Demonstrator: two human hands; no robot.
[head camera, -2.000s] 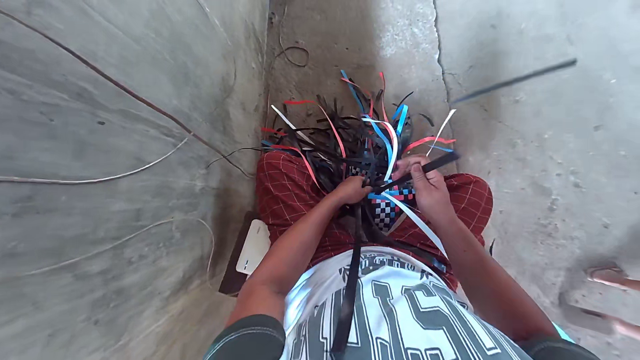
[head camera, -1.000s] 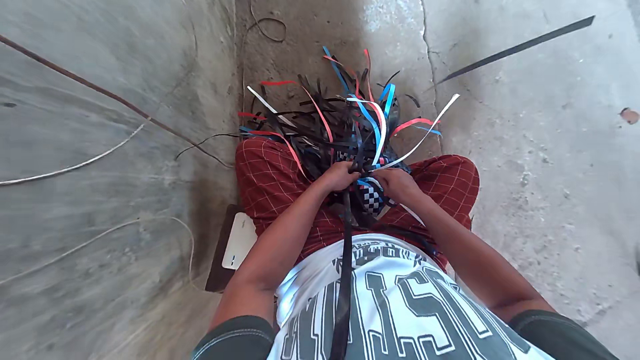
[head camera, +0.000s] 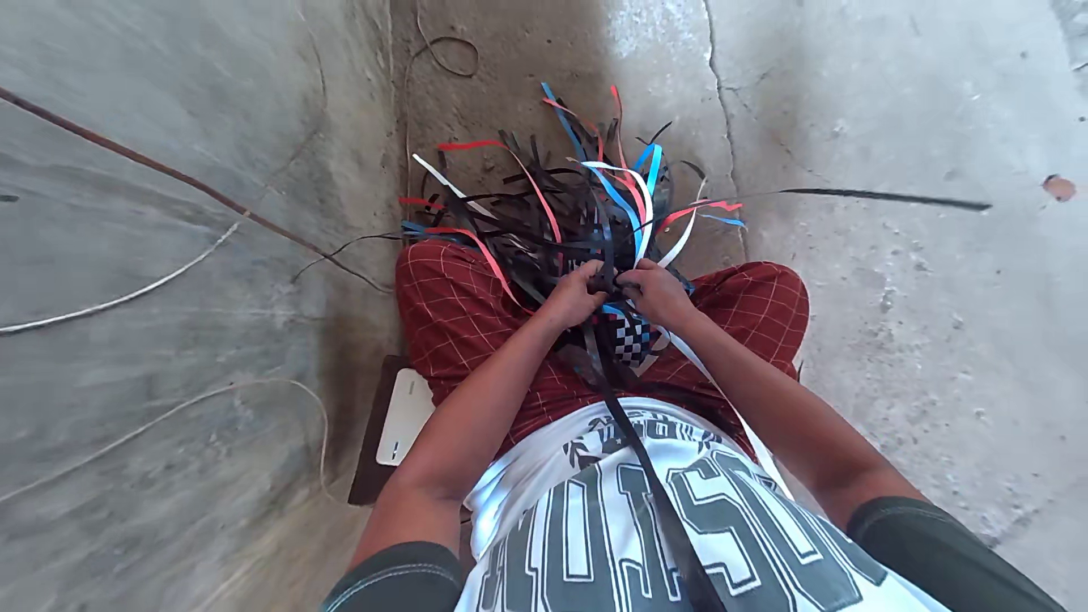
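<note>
A partly woven piece of flat plastic strips (head camera: 631, 340), checkered black, white and blue, lies between my crossed legs. Loose black, red, blue and white strap ends (head camera: 544, 200) fan out from it on the far side. My left hand (head camera: 580, 293) pinches black strips at the weave. Close beside it, my right hand (head camera: 654, 291) has its fingers closed on strips at the same spot. One long black strap (head camera: 650, 476) runs from the hands down over my shirt, and a white strip (head camera: 722, 399) passes under my right forearm. The fingertips partly hide the crossing strips.
On the left rises a concrete wall with a brown cable (head camera: 170, 174) and a white cable (head camera: 127, 299). A white device on a dark board (head camera: 406, 416) lies by my left thigh. A thin cord loops on the cracked concrete floor (head camera: 901, 323) beyond the strips.
My right hand has come down and in beside my left hand; two seconds ago it held a dark strip raised to the right. The long black strip at the right has swung lower.
</note>
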